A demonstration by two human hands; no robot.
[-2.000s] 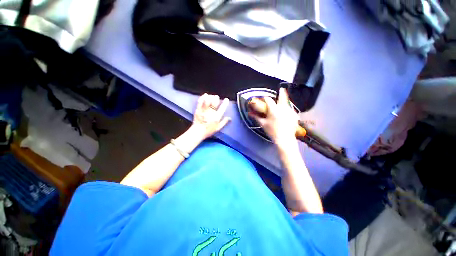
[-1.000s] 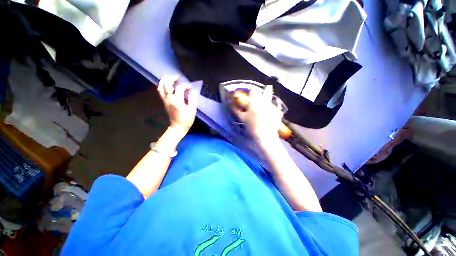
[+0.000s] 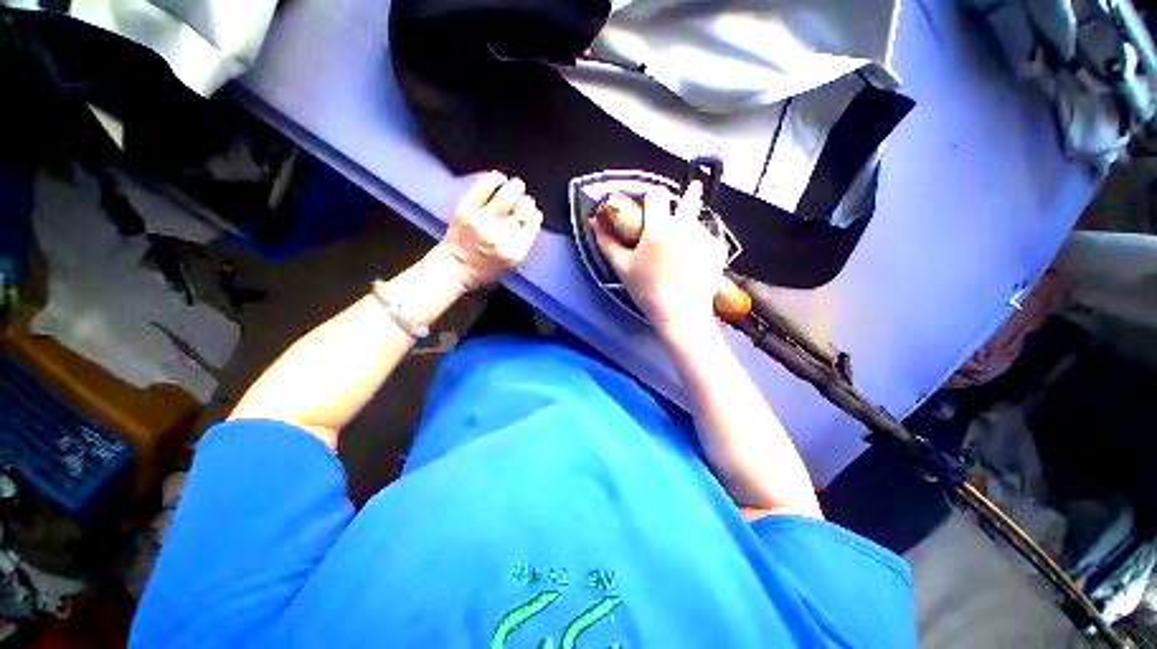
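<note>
A black garment piece [image 3: 495, 114] with a pale grey-white side lies across the lilac-blue pressing table [image 3: 971, 165]. My right hand [image 3: 666, 260] is closed around the wooden handle of the iron [image 3: 591, 254]. The iron sits at the garment's near black edge, partly over the table cover, and its sole is hidden. My left hand [image 3: 495, 232] is left of the iron at the garment's near edge, by the table's front edge. Its fingers are curled, and whether they pinch cloth cannot be told. A dark wrapped hose [image 3: 825, 374] runs from the iron to the lower right.
Crumpled grey cloth [image 3: 1072, 76] lies at the table's far right. Black and white cloth [image 3: 178, 38] is at the upper left. A blue crate [image 3: 57, 437], an orange-brown object [image 3: 95, 380] and pale cloth [image 3: 140, 285] are on the floor at left.
Since one second ago, my left hand has moved right, closer to the iron, and the pale corner at its fingers no longer shows. Against two seconds ago, its spread fingers are now curled.
</note>
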